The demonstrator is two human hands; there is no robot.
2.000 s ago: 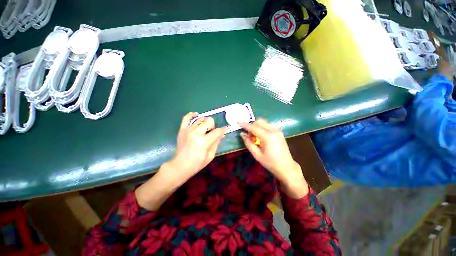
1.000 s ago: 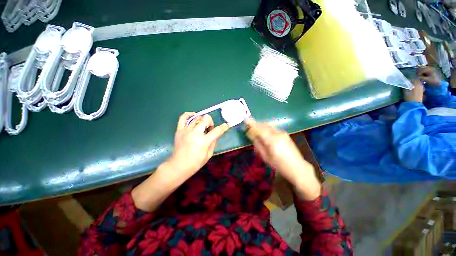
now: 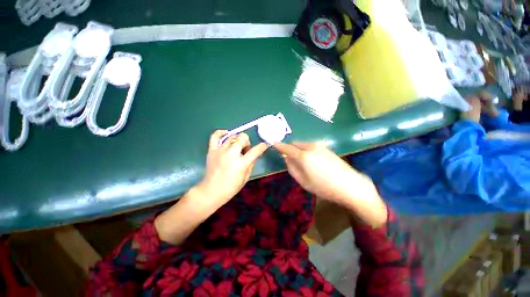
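Note:
A white plastic frame (image 3: 272, 129) with a round disc at its right end lies tilted near the bench's front edge. My left hand (image 3: 228, 165) grips the frame's left end, and its fingers hide part of the loop. My right hand (image 3: 303, 165) is at the lower edge of the disc, fingertips touching or almost touching the frame. The inside of my right hand is hidden, so I cannot tell if it holds anything. A pile of thin whitish strips (image 3: 318, 90) lies on the green bench to the right, beyond my hands.
Overlapping white frames (image 3: 117, 93) lie at left, more at the top left. A black fan (image 3: 326, 32) stands beside a yellow block (image 3: 380, 69) in clear film. A person in blue (image 3: 485, 159) works at right, near more white parts (image 3: 459, 61). A pale line (image 3: 203, 32) crosses the green bench.
My right hand has moved to the disc's lower edge and turned palm-down; the orange piece seen in it earlier no longer shows. My left hand keeps its grip. The view has shifted slightly.

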